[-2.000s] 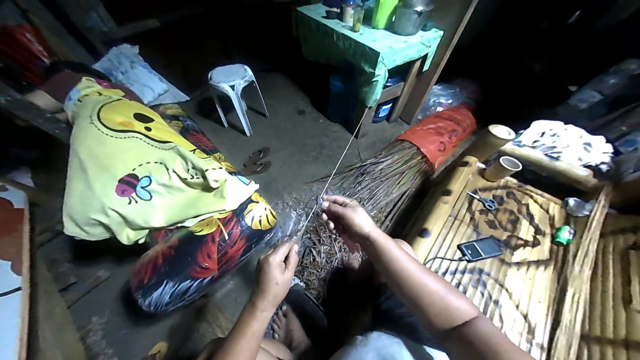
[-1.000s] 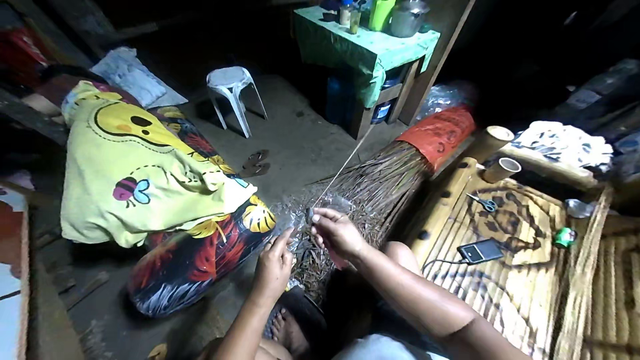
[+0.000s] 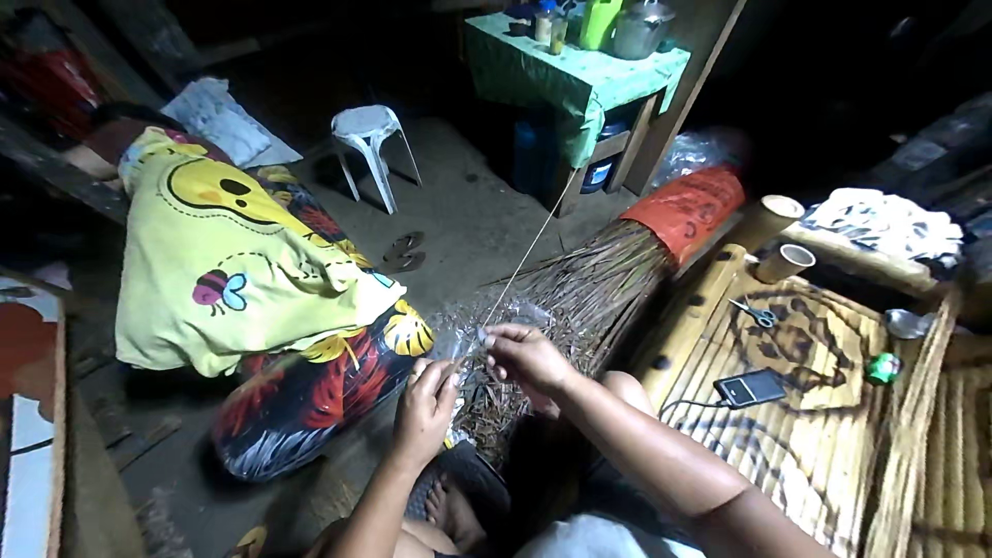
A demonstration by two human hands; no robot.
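Observation:
A thin pale strand (image 3: 530, 248) stretches from near the corner of the cloth-covered table down to my hands. My right hand (image 3: 525, 358) pinches it between thumb and fingers, with a small pale bit at the fingertips. Just left of and below it, my left hand (image 3: 428, 399) has thumb and fingers closed together around what looks like the strand's lower end; the exact grip is too small to tell. Beneath and beyond both hands lies a bundle of long dry plant strips (image 3: 597, 271), its far end wrapped in red plastic (image 3: 690, 208). Loose scraps are heaped at its near end.
At right, a bamboo bench (image 3: 697, 341) bears scissors (image 3: 756, 313), a black corded device (image 3: 750, 387) and a bamboo cup (image 3: 784, 262). A patterned roll (image 3: 310, 403) under a yellow cloth (image 3: 256, 294) lies left. Beyond are a white stool (image 3: 367, 128), slippers (image 3: 404, 252) and a green-covered table (image 3: 542, 58).
My right hand has moved down and closer to my left hand since the oldest frame, where it was higher along the strand. The strand remains stretched toward the table.

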